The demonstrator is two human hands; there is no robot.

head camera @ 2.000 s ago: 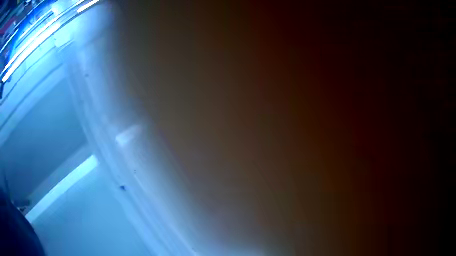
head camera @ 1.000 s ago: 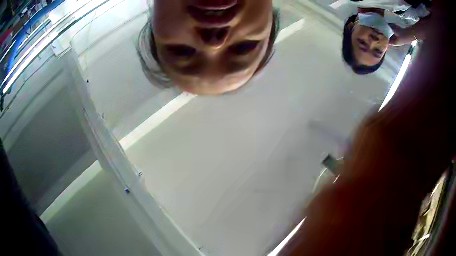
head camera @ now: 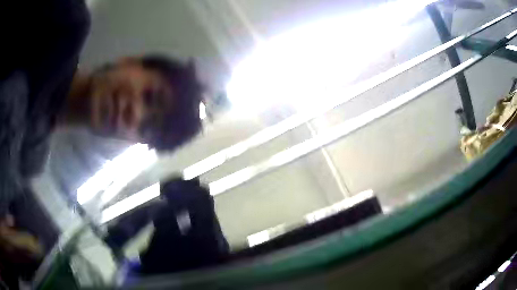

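The view is tilted and blurred. A black object [head camera: 184, 226] stands up at the lower left of centre; I cannot tell what it is. It is near a curved green edge [head camera: 340, 246] that runs along the bottom and up to the right. A long dark item with a white top [head camera: 340, 218] lies along this edge. A blurred skin-coloured shape at the lower left, beside a person, may be a hand, but I cannot tell whose. Neither of my hands can be made out.
A person in dark clothes [head camera: 22, 124] leans in from the left, head sideways. Bright ceiling lights [head camera: 317, 62] and white rails cross the view. A green post [head camera: 459, 79] and brown, crumpled-looking items [head camera: 493, 127] are at the right.
The view has swung round. The close upside-down face and large dark reddish shape are gone. The green edge, black object, post and brown items now show, with a person at the left.
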